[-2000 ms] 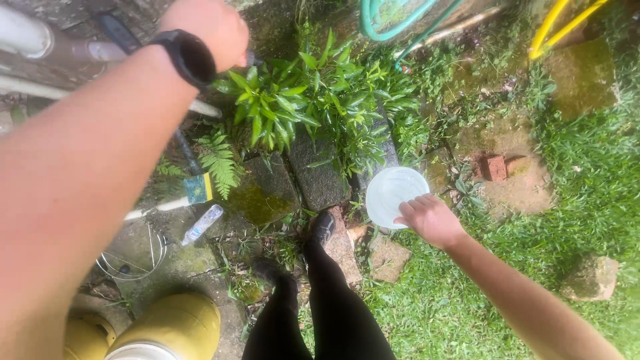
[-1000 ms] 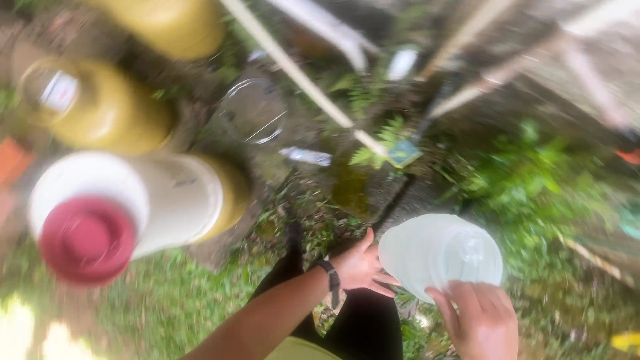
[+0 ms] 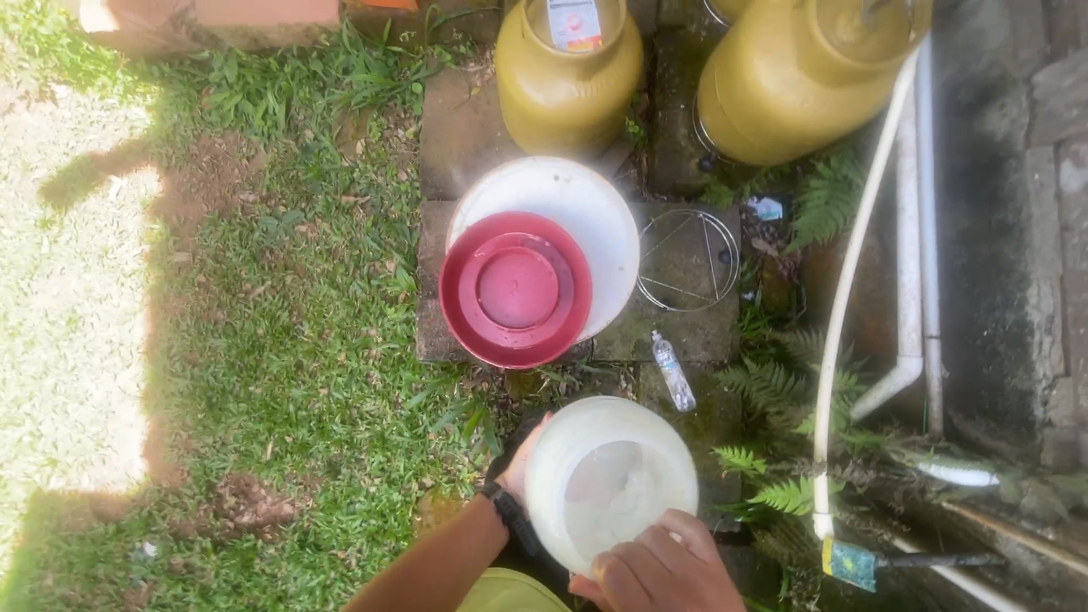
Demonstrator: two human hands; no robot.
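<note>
A translucent white plastic container (image 3: 552, 476) with a round opening is held between both hands at the lower middle. My left hand (image 3: 518, 463), wearing a black watch, supports its left side and is largely hidden behind it. The fingers of my right hand (image 3: 659, 565) grip its near right rim. Beyond the container, a red plastic dish (image 3: 517, 289) with a raised ring rests on the round white top of a bucket (image 3: 595, 221), covering its near left part. A clear plastic bottle (image 3: 674, 374) lies on the paving to the right, and a round wire rack (image 3: 688, 259) lies beside the bucket.
Yellow gas cylinders (image 3: 569, 93) stand behind the bucket on stone slabs (image 3: 463, 127). Grass (image 3: 323, 340) spreads on the left. At the right are ferns (image 3: 782, 493), white pipes (image 3: 908, 255) against a wall, and a pale pole (image 3: 850, 255) with a blue-and-yellow end piece.
The view has swung round to the bucket and cylinders. Two seconds ago only my right hand held the container; my left hand was apart from it near the plants and now supports its side.
</note>
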